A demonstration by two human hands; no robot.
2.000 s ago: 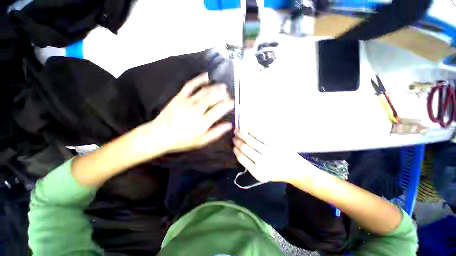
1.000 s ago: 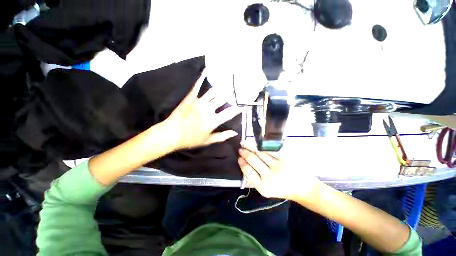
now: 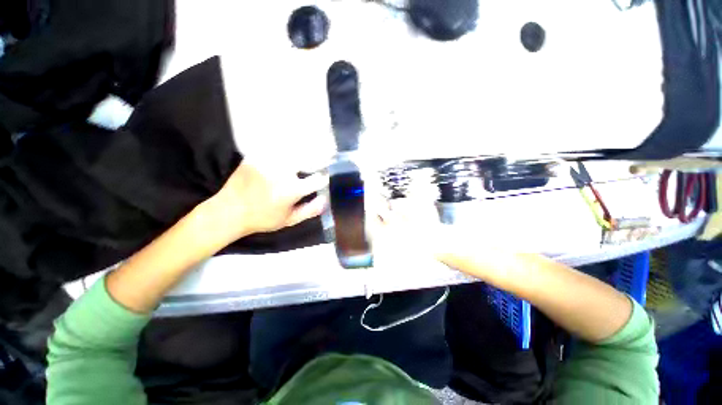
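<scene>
The dark cloth (image 3: 170, 150) spreads left of the white sewing machine (image 3: 507, 95). My left hand (image 3: 273, 198) lies flat on its right part, fingers apart, tips close to the dark glossy rectangle (image 3: 348, 210) on the machine head. My right hand (image 3: 412, 241) is right of that rectangle, washed out against the white table; its fingertips are hard to make out, and its grip cannot be told. The machine head and rectangle hide the needle. A thin white cord (image 3: 408, 320) hangs in a loop below the table edge.
Snips with yellow-orange handles (image 3: 595, 202) lie right, beside a small tan block (image 3: 631, 225). Dark red scissor handles (image 3: 685, 194) are farther right. The white table's front edge (image 3: 237, 294) crosses below my hands. A blue basket (image 3: 511, 316) stands beneath. More dark cloth (image 3: 79, 55) is heaped upper left.
The view has shifted, so the machine appears farther left and covers more around the needle. My left hand is now closer to the dark rectangle, its fingers less spread. The cord still hangs.
</scene>
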